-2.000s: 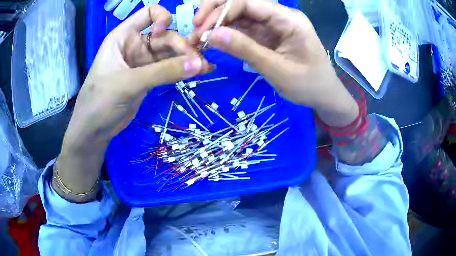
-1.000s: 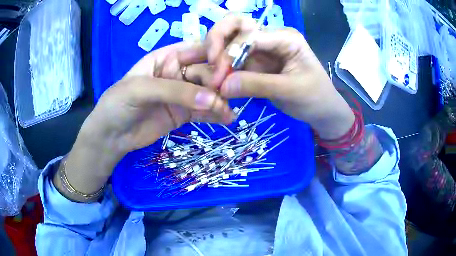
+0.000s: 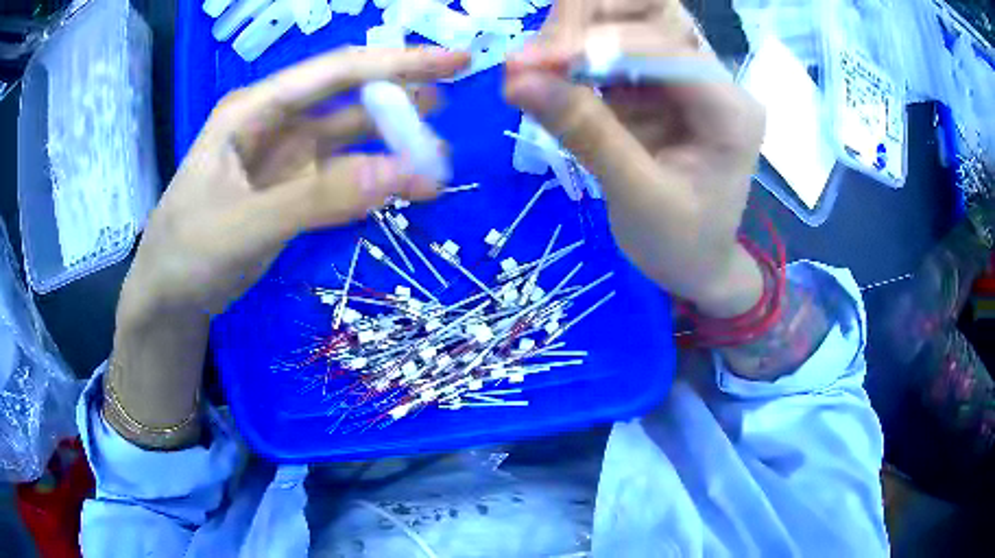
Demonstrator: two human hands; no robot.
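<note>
My left hand (image 3: 273, 164) is over the left of the blue tray (image 3: 262, 420) and holds a white plastic plate (image 3: 404, 131) between thumb and fingers; the plate is blurred. My right hand (image 3: 644, 153) is over the right of the tray and holds a wired stem (image 3: 666, 70) with a small white block (image 3: 602, 52) near my fingertips. The two hands are apart. A pile of stems (image 3: 469, 338) with white blocks and fine red wires lies at the tray's near end. More white plates (image 3: 436, 22) are heaped at its far end.
A clear box of thin white pieces (image 3: 93, 142) stands left. A clear box with a white sheet (image 3: 788, 120) and a printed panel (image 3: 870, 120) is at the right. Clear bags (image 3: 33, 381) lie at the left edge. A white-and-clear item (image 3: 540, 158) is partly behind my right hand.
My hands have moved apart. A white plate now shows in my left hand, and the stem in my right hand has turned from upright to nearly level.
</note>
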